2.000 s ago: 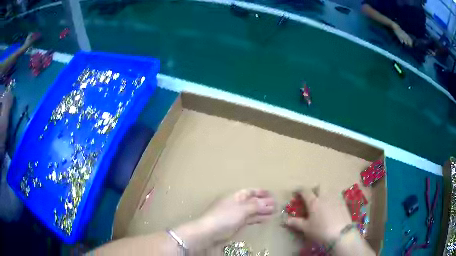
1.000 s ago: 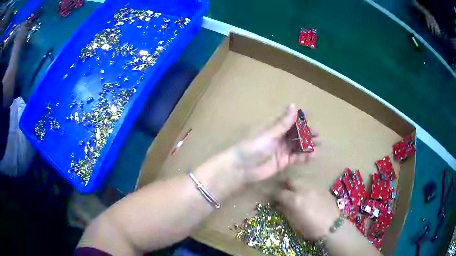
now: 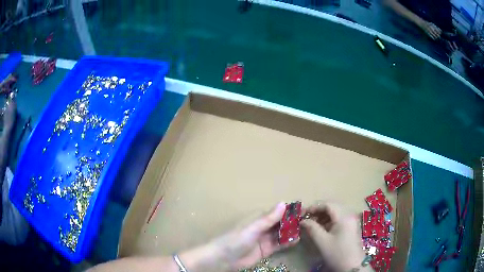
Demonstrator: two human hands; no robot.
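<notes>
My left hand (image 3: 252,241) holds a red circuit board (image 3: 290,223) upright above the near part of the cardboard tray (image 3: 297,131). My right hand (image 3: 337,236) is at the board's right edge, thumb and finger pinched around a small shiny piece (image 3: 308,216), probably a metal contact. Whether the piece touches the board cannot be told. A heap of gold and silver contact pieces (image 3: 265,267) shows below my hands, partly cut off by the frame. Overlapping red boards (image 3: 376,224) lie along the tray's right side.
A blue parts bin (image 3: 66,159) with metal pieces stands at left. The green conveyor (image 3: 297,79) beyond carries a loose red board (image 3: 233,73). Red-handled pliers (image 3: 460,212) and a black block (image 3: 440,211) lie at right. Other people's arms show far left and top right.
Since one second ago the view has tilted up. My right hand has come from the metal heap to the held board's edge. The loose board on the conveyor has moved left.
</notes>
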